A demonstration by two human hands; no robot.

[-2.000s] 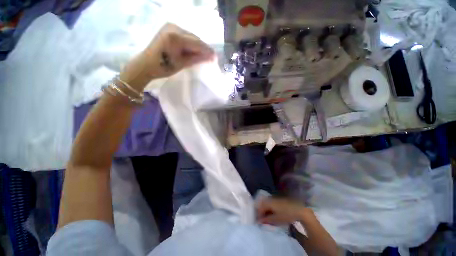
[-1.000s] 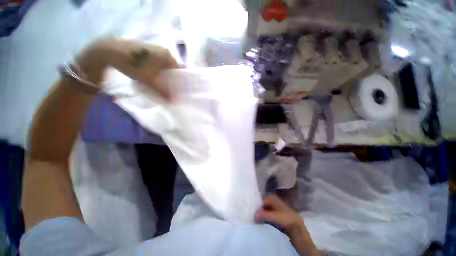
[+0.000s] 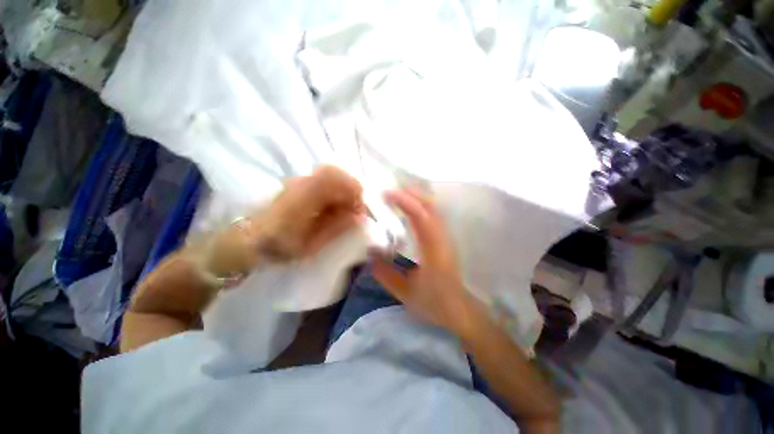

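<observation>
A white garment piece (image 3: 475,136) is spread in front of me, glaring under the lamp. My left hand (image 3: 314,212) has its fingers closed on the cloth near the middle of the view. My right hand (image 3: 429,267) is close to its right, thumb and fingers spread around a bright bit of cloth; blur and glare hide whether it grips. The grey-white sewing machine (image 3: 670,182) stands at the right, its needle area partly behind the cloth.
Grey snips or tweezers (image 3: 670,292) lie before the machine, beside a white roll (image 3: 758,286) cut off by the right edge. More white cloth (image 3: 212,76) lies at the upper left. Dark blue crates (image 3: 106,195) with cloth are at the left. Pale cloth hangs lower right.
The view has swung left, so the machine sits further right. Both hands have come together near the middle. The cloth, earlier stretched down to my lap, is now spread in front.
</observation>
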